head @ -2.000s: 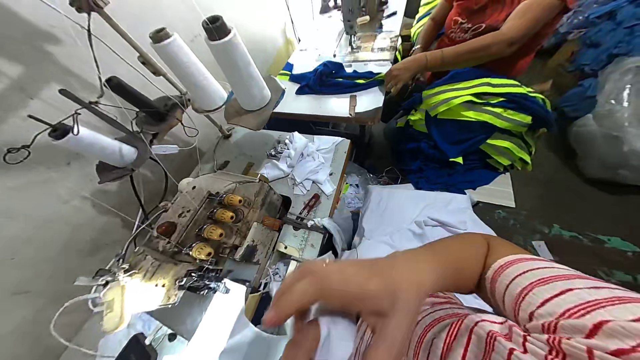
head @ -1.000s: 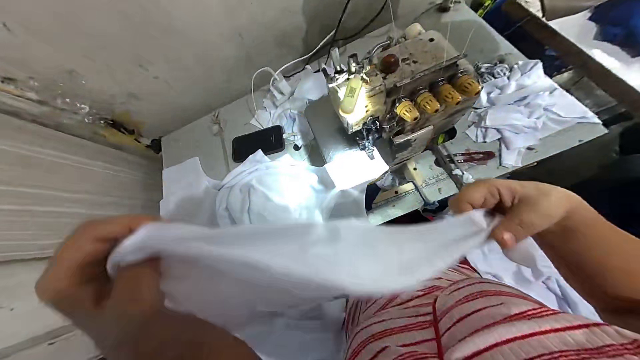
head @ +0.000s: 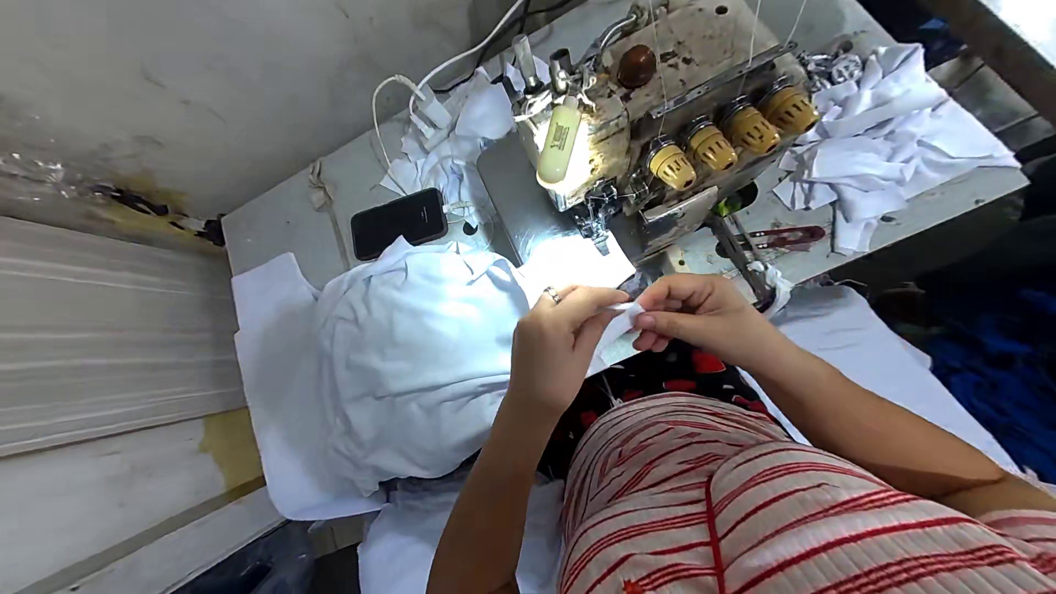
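Note:
My left hand (head: 561, 342) and my right hand (head: 697, 318) meet just in front of an overlock sewing machine (head: 577, 140), pinching the edge of a white fabric piece (head: 615, 330) between fingertips. A ring is on a finger of the left hand. Under the machine's lit presser foot (head: 601, 239) lies white fabric (head: 573, 266). To the left of my left hand, a large heap of white cloth (head: 421, 355) covers the table's front edge. How the held piece joins the other cloth is hidden by my hands.
A black smartphone (head: 398, 223) lies behind the heap, near a white charger with a cable (head: 429, 111). Right of the machine are white fabric scraps (head: 891, 148) and red-handled snips or tweezers (head: 784, 238). More white cloth (head: 866, 355) lies at the right, beside dark blue fabric (head: 998, 363).
My hands were wide apart with a white piece stretched between them; now they are close together at its edge, near the machine. The view has turned away from the co-worker seen earliest.

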